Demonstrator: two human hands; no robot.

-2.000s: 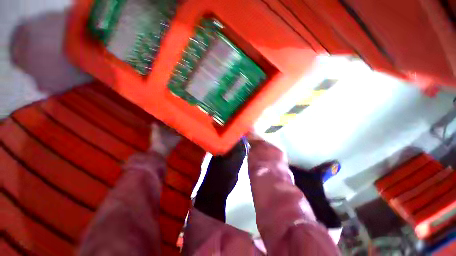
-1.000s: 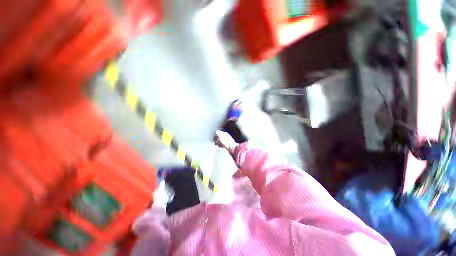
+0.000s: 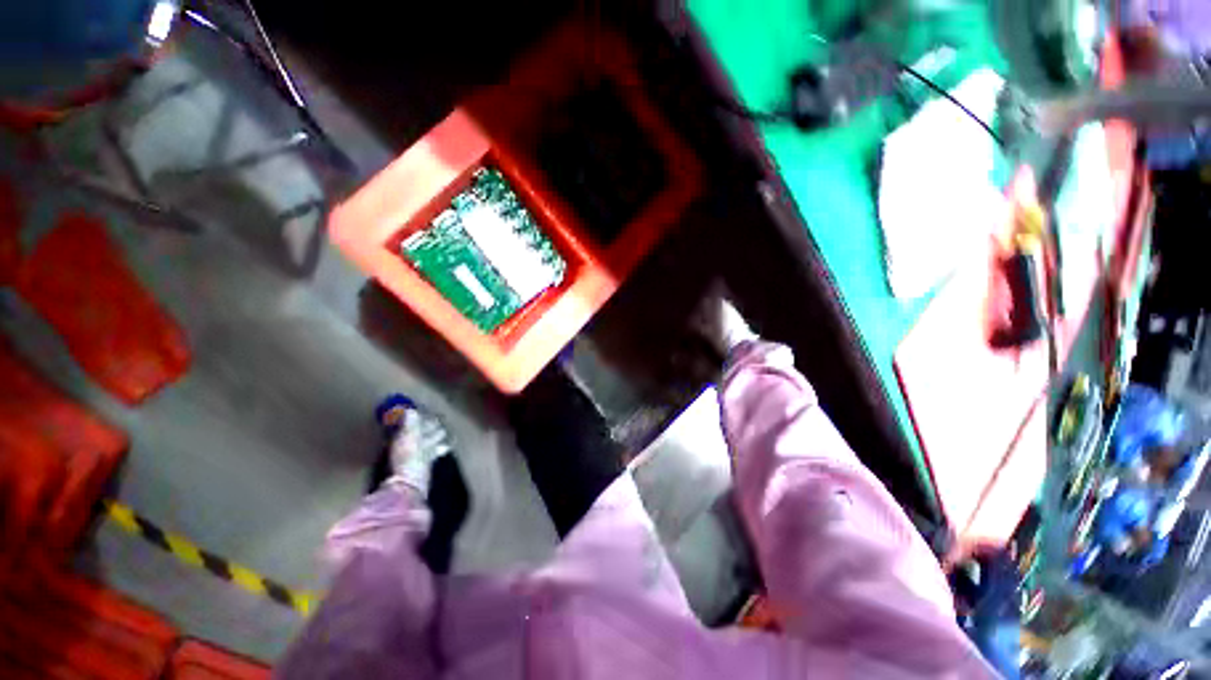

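Note:
A red-orange foam tray [image 3: 365, 219] lies low in front of me, beside the bench. Its nearer-left pocket holds a green circuit board [image 3: 494, 253] with a pale striped area facing up. The other pocket is in shadow and looks dark; I cannot tell what is in it. My left hand [image 3: 417, 445], in a whitish glove, hangs low over the floor, away from the tray, with nothing visible in it. My right hand [image 3: 721, 319] is small and blurred in the shadow near the bench edge, right of the tray and apart from it.
A green-topped bench [image 3: 784, 173] runs along the right, with a pale red-orange mat [image 3: 983, 385], white paper [image 3: 940, 186] and a black item [image 3: 1020, 295]. Red-orange trays [image 3: 67, 531] are stacked at left beside yellow-black floor tape [image 3: 213, 565]. A metal-legged frame stands at upper left.
The view has swung from the stacked trays at left to the bench side. The single tray by the bench is now in front of me. Both hands are lowered and away from the stacks.

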